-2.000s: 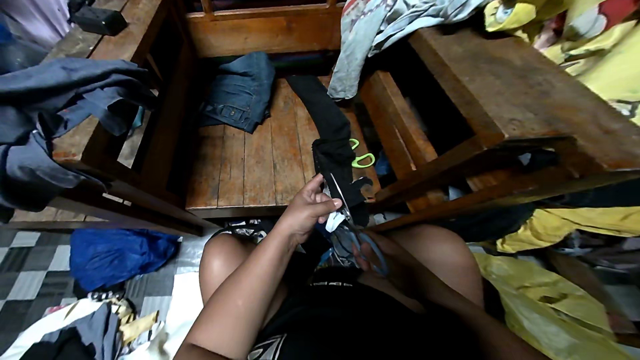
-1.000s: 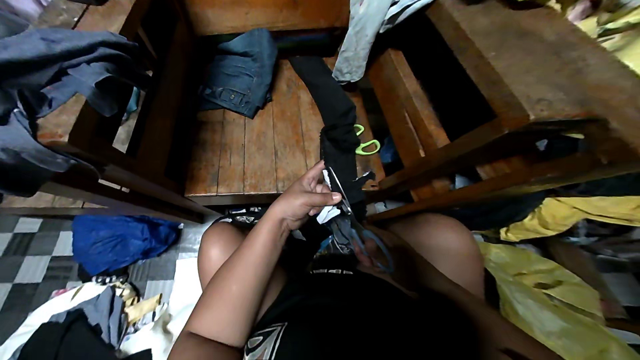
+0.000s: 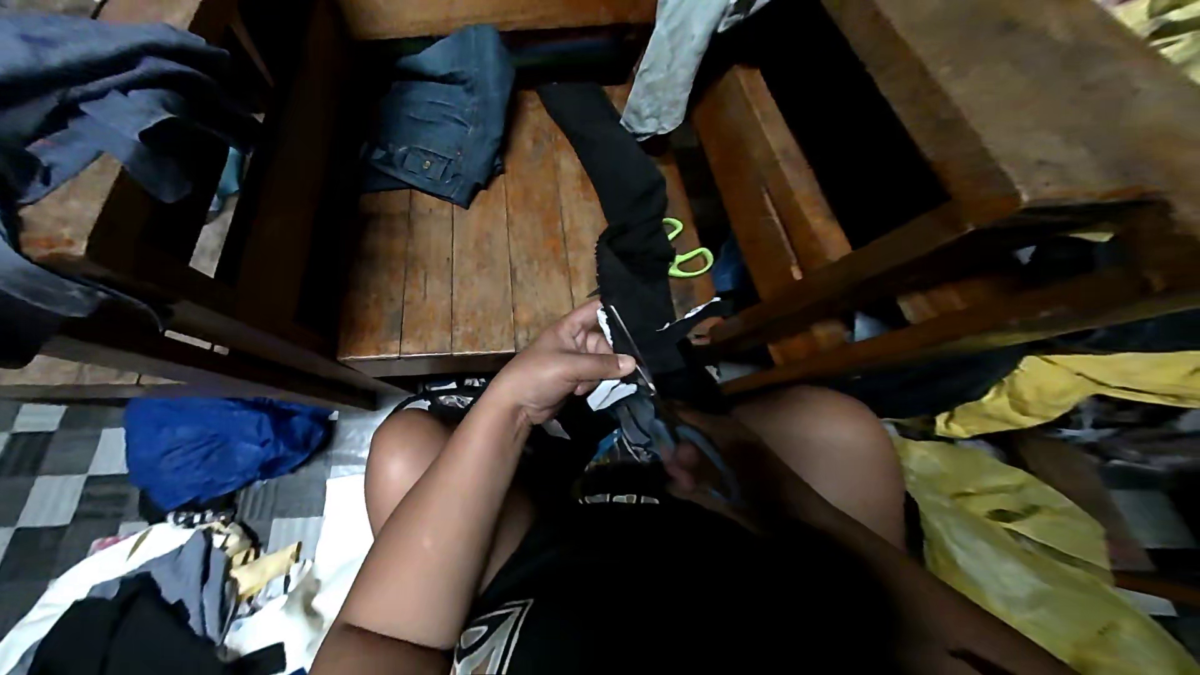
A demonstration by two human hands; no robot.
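My left hand [image 3: 569,364] pinches the edge of a black cloth with a white underside [image 3: 611,394], above my lap. In my right hand [image 3: 689,459] are scissors [image 3: 705,452] with blue-grey handles; their blades point up and away, lying along the cloth by my left fingertips. Whether the blades are apart is hard to tell. A long black cloth piece [image 3: 619,178] runs from there back over the wooden seat. Partly under its right side lies another pair of scissors with lime-green handles [image 3: 691,262]. Folded blue denim [image 3: 445,122] rests at the seat's back left.
Wooden armrests flank the seat [image 3: 478,281], with a grey-blue cloth [image 3: 103,84] over the left one and a pale cloth [image 3: 670,66] hanging at the right. A blue bundle [image 3: 220,445] and mixed fabrics [image 3: 178,581] lie on the checkered floor; yellow material [image 3: 1022,525] is at the right.
The lime-green handles show more beside the black cloth than two seconds ago. Both hands keep hold of the cloth and scissors in nearly the same place.
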